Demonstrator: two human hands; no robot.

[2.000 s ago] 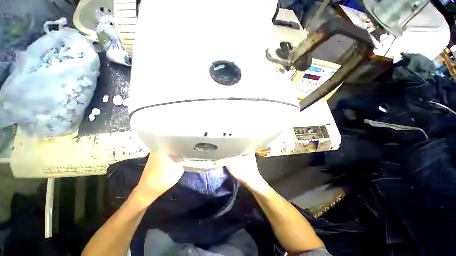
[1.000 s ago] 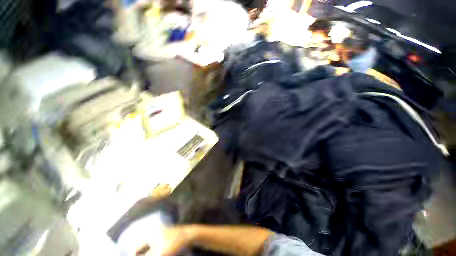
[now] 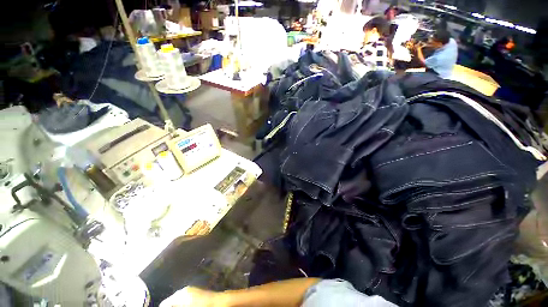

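Note:
A large heap of dark navy jeans with pale stitch lines fills the right side. The off-white sewing machine head stands at the far left, partly cut off by the edge. My right hand is at the bottom edge, overexposed and cut off, just right of the machine, with the forearm reaching in from the right in a grey-blue sleeve. Its fingers and anything in them cannot be made out. My left hand is out of the picture.
The bright table carries a cream control panel and a beige control box. Thread cones stand on a pole behind. Another table is beyond. A person in light blue sits at the back right.
The view has swung right, from the machine front to the jeans heap. Both hands were under the machine head with dark denim; now only my right hand shows, at the bottom edge.

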